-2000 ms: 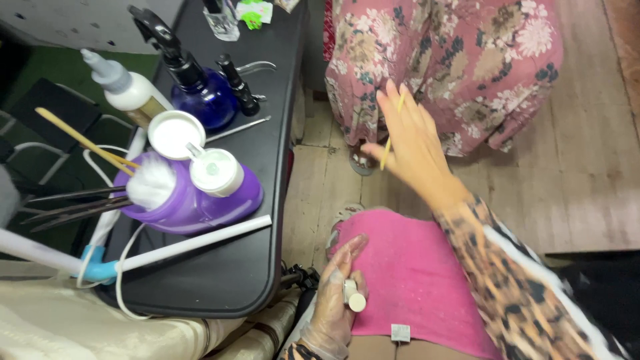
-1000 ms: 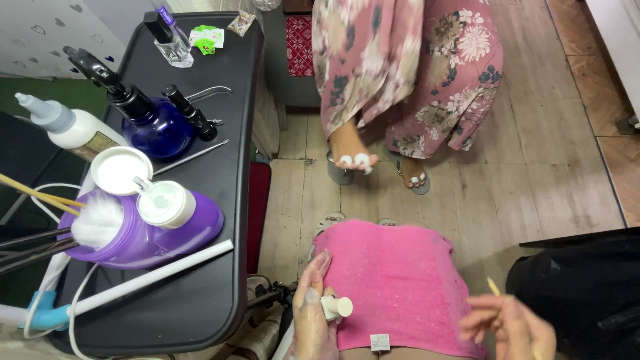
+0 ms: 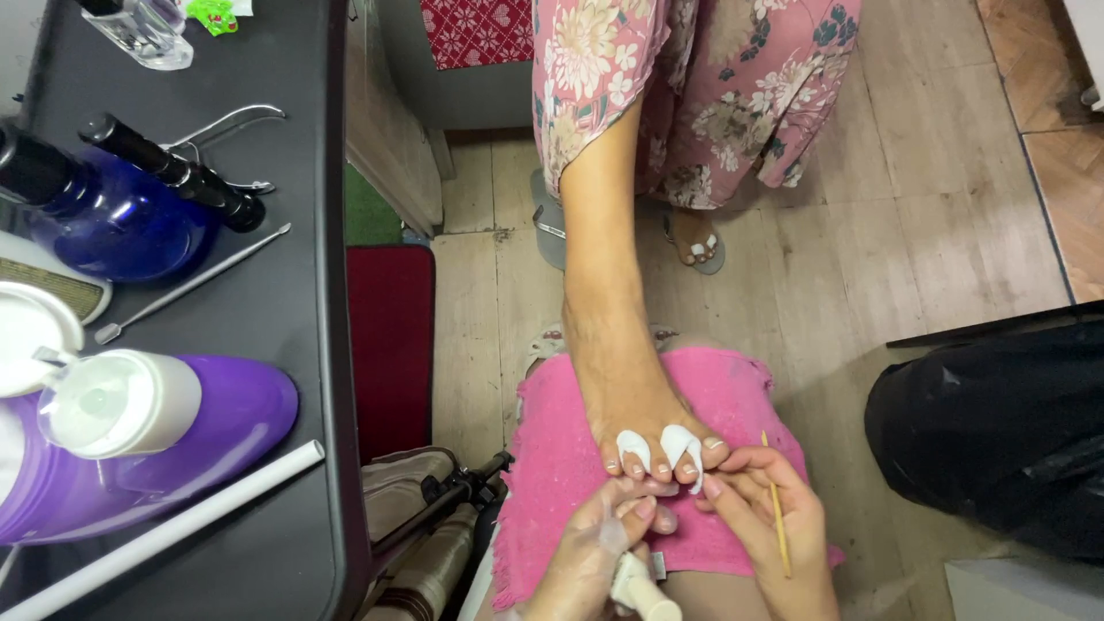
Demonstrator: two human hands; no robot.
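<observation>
Another person's bare foot (image 3: 625, 379) rests on the pink towel (image 3: 552, 535) over my lap, toes toward me. White toe separators (image 3: 680, 442) sit between its toes, and the toenails have white tips. My left hand (image 3: 595, 543) is just below the toes, holding a small cream-coloured bottle (image 3: 640, 591) in its lower fingers. My right hand (image 3: 772, 517) is at the toes on the right, thumb and index finger by the loose end of a separator; whether they pinch it is unclear. A thin wooden stick (image 3: 777, 517) is held between its fingers.
On the black table (image 3: 285, 302) at left are a blue bottle (image 3: 121, 216), a metal cuticle pusher (image 3: 194, 283), nippers (image 3: 228, 125), a purple container (image 3: 224, 431) and a white tube (image 3: 164, 530). The person's other foot (image 3: 693, 237) stands in a sandal on the floor. Black fabric (image 3: 992, 431) lies right.
The person's foot has come up from the floor onto the pink towel. My right hand has moved left to its toes, still with the wooden stick.
</observation>
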